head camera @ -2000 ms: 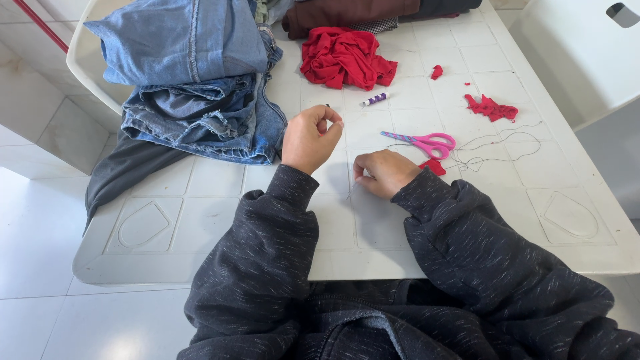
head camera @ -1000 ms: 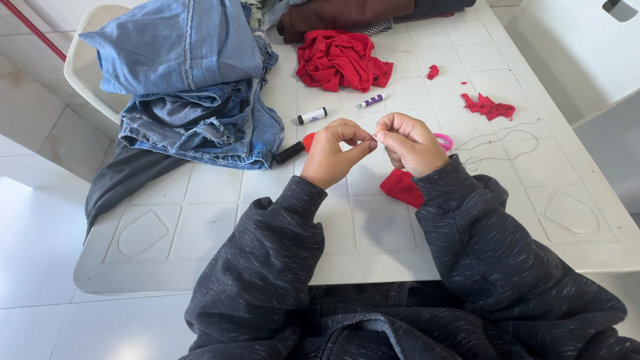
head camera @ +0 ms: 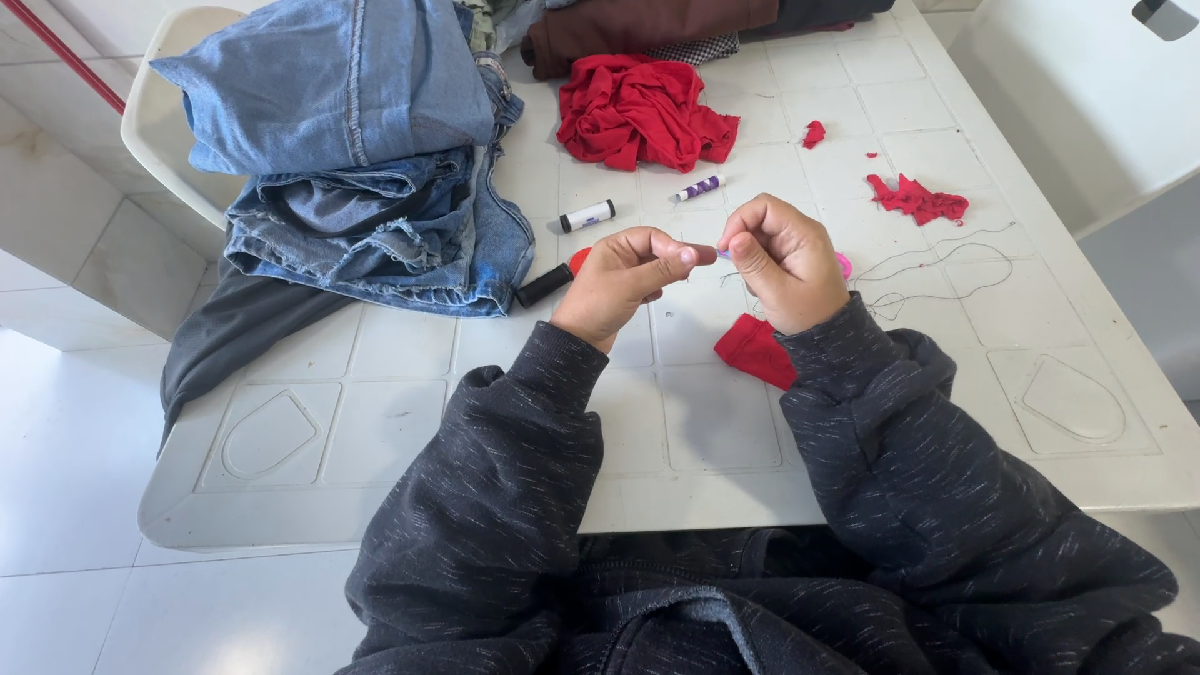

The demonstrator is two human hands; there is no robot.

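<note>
My left hand [head camera: 623, 281] and my right hand [head camera: 786, 265] are close together above the table, thumbs and forefingers pinched. Anything between the fingertips is too thin to make out. Behind my right hand lie scissors, a pink handle [head camera: 845, 266] showing at its right side, the rest mostly hidden. A folded piece of red cloth [head camera: 756, 350] lies below my right wrist. Dark thread [head camera: 975, 246] loops over the table to the right. Beside my left hand are a black cylinder [head camera: 544, 285] and a partly hidden red-orange round thing [head camera: 580, 260].
A white plastic table [head camera: 525, 487] holds folded denim [head camera: 328, 84] at left, a crumpled red cloth [head camera: 637, 112], red scraps [head camera: 919, 200], a white tube with black ends [head camera: 587, 217] and a small purple-and-white tube [head camera: 700, 187]. Brown cloth [head camera: 656, 26] lies at the back.
My hands were apart two seconds ago and are now together, with fingertips nearly meeting. My right hand has moved up and now covers most of the scissors. The white tube is no longer hidden.
</note>
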